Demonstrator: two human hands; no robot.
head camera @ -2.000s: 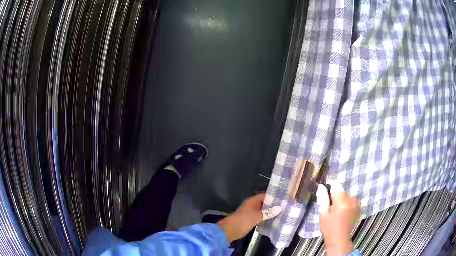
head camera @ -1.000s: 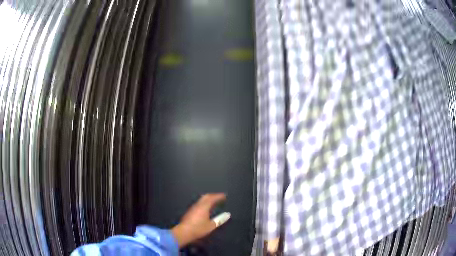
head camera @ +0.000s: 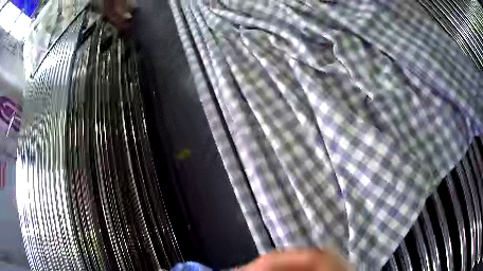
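Observation:
The purple-grey and white checked cloth point(head camera: 370, 159) lies over the metal bars on the right, with long folds along its left edge and several creases farther back. My left hand point(head camera: 296, 261) is at the bottom edge, over the near end of the cloth. It is blurred and cut off, so its fingers and any grip are hidden. A bit of blue sleeve point(head camera: 190, 266) shows to its left. My right hand is not in view.
A rack of shiny metal bars point(head camera: 111, 159) curves down the left side. A dark floor aisle point(head camera: 198, 174) with a yellow mark lies between rack and cloth. Bare bars point(head camera: 450, 222) show at lower right. A blurred hand-like shape point(head camera: 119, 16) is at upper left.
The view has turned and more of the folded cloth shows. My left hand has moved from over the aisle to the cloth's near end. My right hand's fingertip has left the view.

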